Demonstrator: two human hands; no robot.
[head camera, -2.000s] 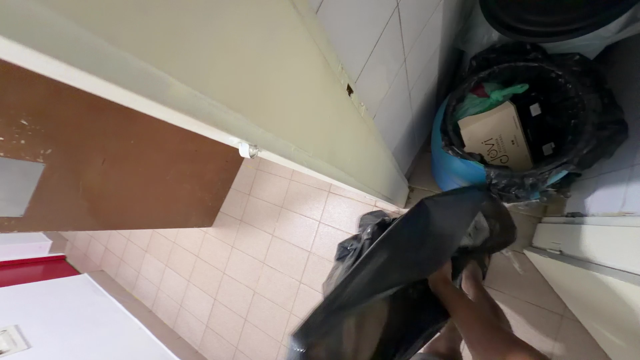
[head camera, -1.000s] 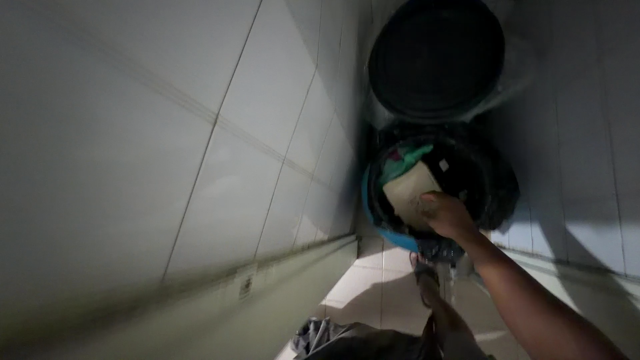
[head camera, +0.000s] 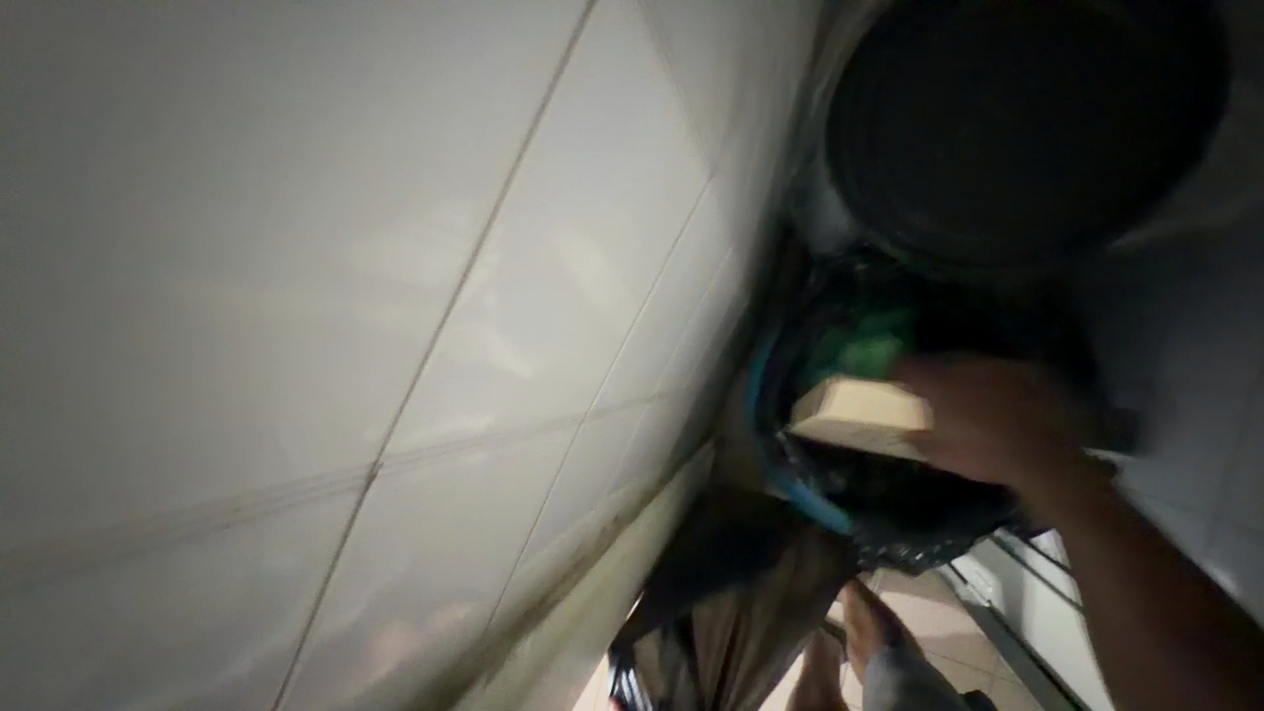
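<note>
My right hand (head camera: 987, 420) is closed on the side of a light cardboard box (head camera: 864, 413), which is tilted over the mouth of a blue bin (head camera: 805, 504). A black plastic liner (head camera: 918, 543) covers the bin's rim. Green material (head camera: 869, 346) lies inside, behind the box; the rest of the contents is dark and blurred. Below the bin hangs another black plastic bag (head camera: 741, 592), partly in shadow. My left hand is not visible, so whether it touches that bag cannot be seen.
A white tiled wall (head camera: 444, 247) fills the left side. Behind the bin is a large round black lid or container top (head camera: 1022, 128). My feet and lower legs (head camera: 869, 632) are on the tiled floor at the bottom. A pale ledge or frame (head camera: 1047, 602) runs at the lower right.
The box lay in the bin two seconds ago; my right hand reached it a second ago and now holds it tilted. The view has swung from the doorway toward the wall and bin.
</note>
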